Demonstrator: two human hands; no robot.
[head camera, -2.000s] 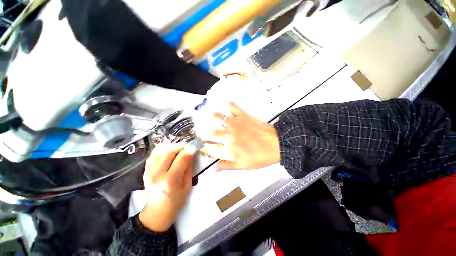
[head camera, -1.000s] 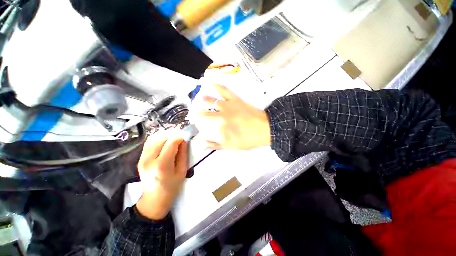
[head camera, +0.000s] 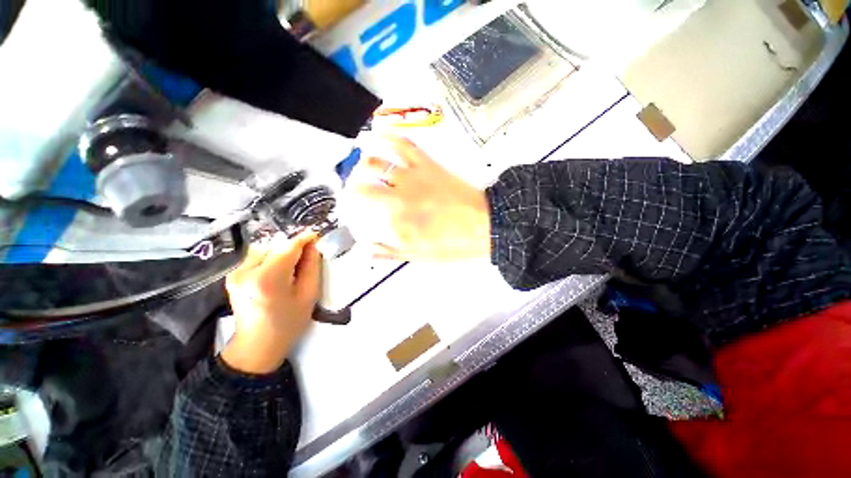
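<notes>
My left hand (head camera: 271, 303) is beside the presser foot area (head camera: 308, 207), thumb and fingers pinched together. A small dark cloth piece (head camera: 332, 316) sticks out from under it; the part between the fingers is hidden. A small grey piece (head camera: 336, 243) shows at its fingertips. My right hand (head camera: 420, 205) lies palm down just right of the foot, fingers somewhat spread; it is overexposed and no held thing shows. Dark garment cloth (head camera: 103, 392) hangs bunched at the left below the machine.
The machine head's round knob (head camera: 140, 187) and a black strap (head camera: 280, 70) are above my hands. Orange snips (head camera: 408, 116) and a blue part (head camera: 349, 164) lie near my right fingers. A film-wrapped dark packet (head camera: 490, 61), a tan sheet (head camera: 718, 75) and a measuring strip (head camera: 504, 329) are on the table.
The view has shifted, so machine and hands sit further left and the hands higher. More of the dark piece shows below my left hand. Both hands stay beside the foot.
</notes>
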